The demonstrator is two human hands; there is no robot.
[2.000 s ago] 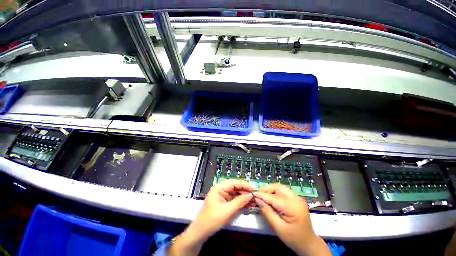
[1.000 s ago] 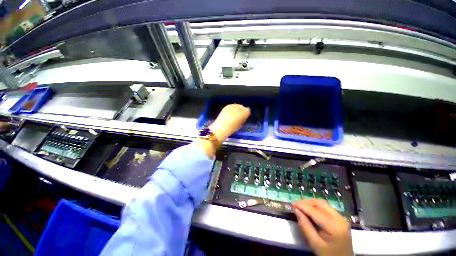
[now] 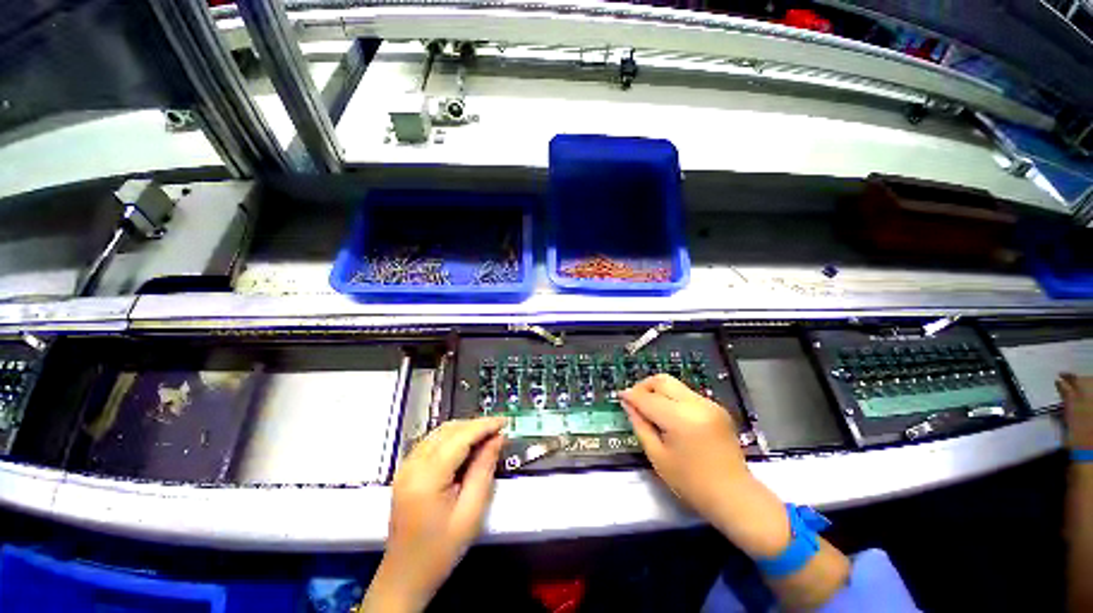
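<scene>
A green circuit board (image 3: 563, 422) with a row of repeated dark and shiny parts lies in a black carrier (image 3: 468, 359) on the conveyor. My left hand (image 3: 446, 485) is at the board's lower left corner, thumb and forefinger tips close together; whether a part is between them cannot be seen. My right hand (image 3: 686, 441), with a blue wrist band, is over the right half of the board, fingertips pinched at the row of parts; anything in them is too small to tell. Behind are a wide blue bin (image 3: 438, 291) with grey-silver components and a tilted blue bin (image 3: 617, 180) with orange-red components.
Another carrier with a green board (image 3: 929, 401) lies to the right, and part of one shows at the far left. A brown-red box (image 3: 935, 222) stands on the back ledge. Another person's hand (image 3: 1079, 413) is at the right edge. A blue tub (image 3: 108, 587) is lower left.
My left hand has come back from the wide blue bin to the board's lower left corner. My right hand has moved from the front edge up onto the row of parts. The view has shifted right.
</scene>
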